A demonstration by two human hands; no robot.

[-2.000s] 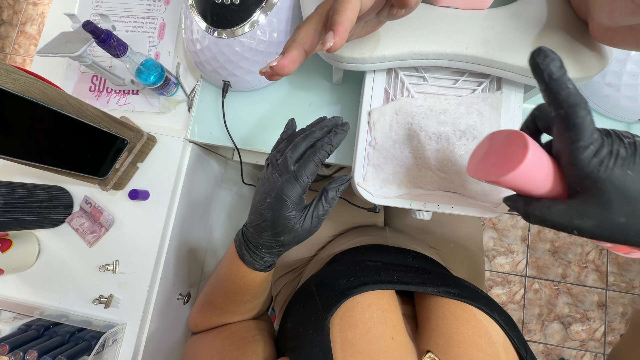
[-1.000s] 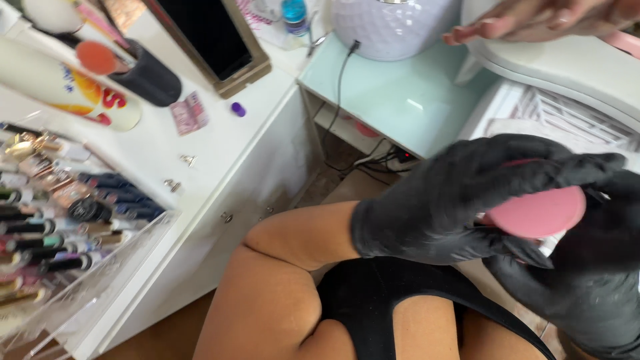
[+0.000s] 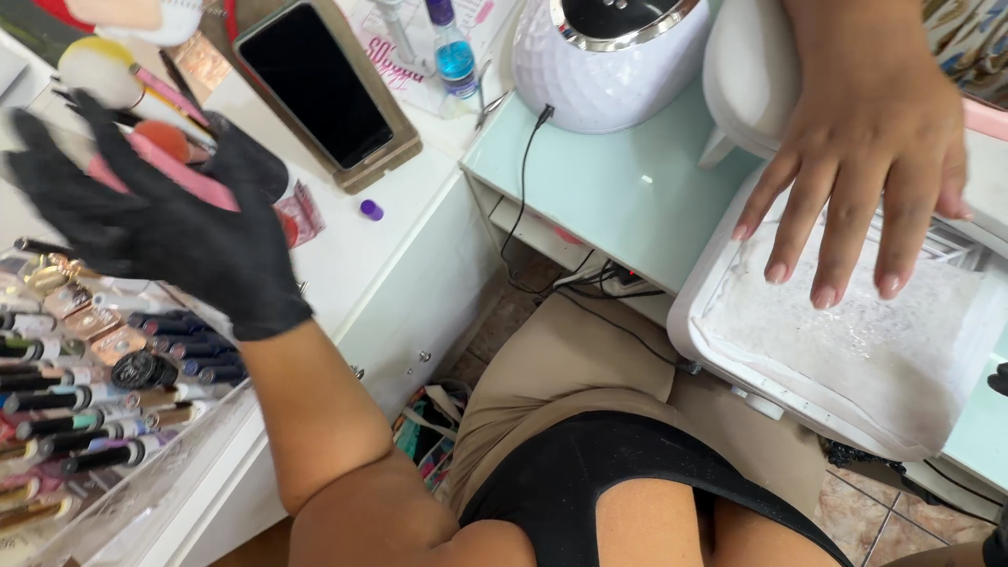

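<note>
My left hand, in a black glove, is blurred at the upper left, over the brushes and bottles. Its fingers are spread, and a pink item shows between and behind them; whether the hand grips it is unclear. A dark brush holder stands beside the thumb. Of my right hand only black-gloved fingertips show at the right edge; what it holds is hidden. Another person's bare hand hangs palm down over the white nail dust collector, which is lined with a dusty white sheet.
A phone rests on a wooden stand. Beyond are a bottle of blue liquid, metal nippers and a white nail lamp with a black cable. A purple cap lies nearby. A clear organizer holds many polish bottles at the lower left.
My left hand has moved left from the pink container that both hands were around. My right hand has gone mostly out of view. The other person's hand now hangs over the dust collector.
</note>
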